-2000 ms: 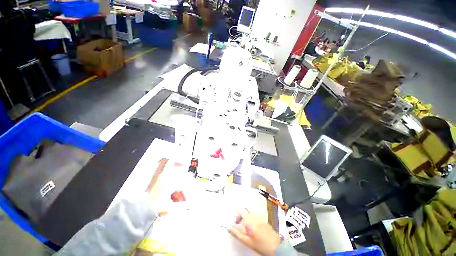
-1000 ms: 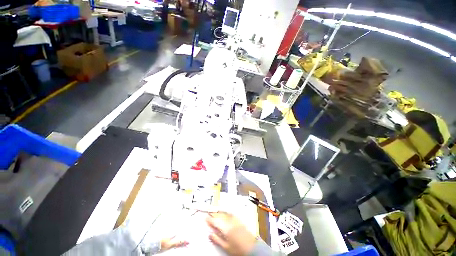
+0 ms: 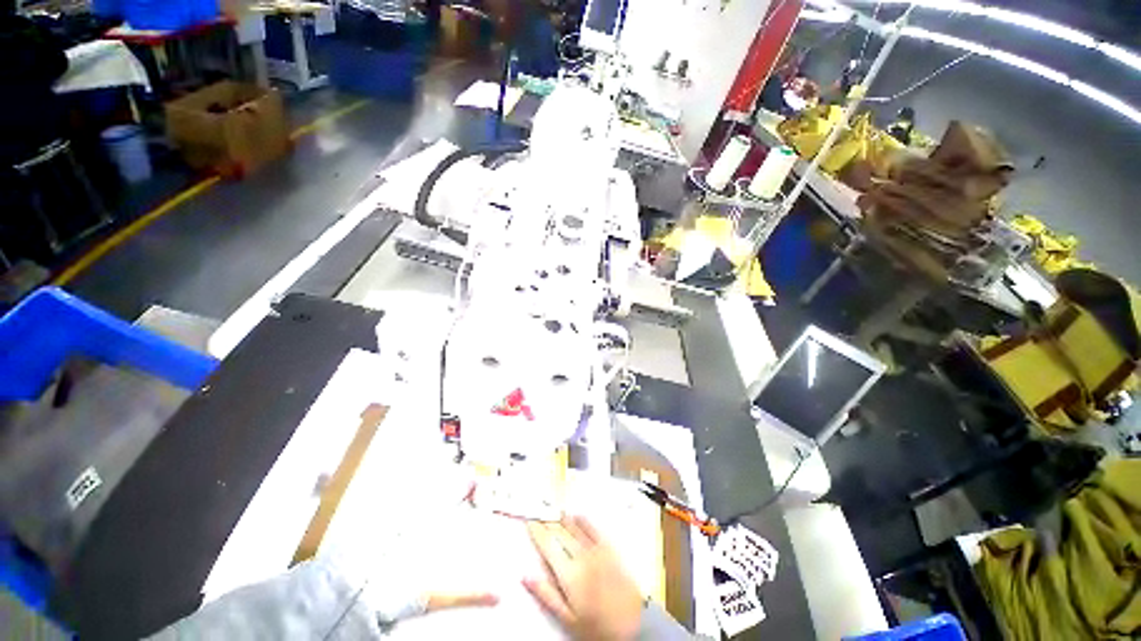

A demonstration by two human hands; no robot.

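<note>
A cut fabric piece (image 3: 488,557), nearly white under the glare, lies at the front of the pattern sewing machine (image 3: 526,363); its edges are washed out. The clamp foot (image 3: 519,501) is at its far edge. My right hand (image 3: 586,582) lies flat on the cloth, fingers spread, fingertips just nearer me than the clamp. My left hand (image 3: 438,604) is low on the cloth at left, mostly bleached out by light; only a few fingers show, and its grip is unclear. Printed labels (image 3: 741,570) lie in a loose pile at right, beside orange-and-black snips or tweezers (image 3: 679,510).
The white template board (image 3: 282,501) has brown strips (image 3: 340,482). A left blue bin (image 3: 113,332) holds grey pieces. A control panel (image 3: 816,386) stands right of the machine. A right blue bin (image 3: 920,630) shows at the bottom edge. Olive garments (image 3: 1064,564) lie far right.
My left hand has come back from beside the clamp to low on the cloth. My right hand has moved forward towards the clamp, its fingers now spread flat. The camera view has shifted.
</note>
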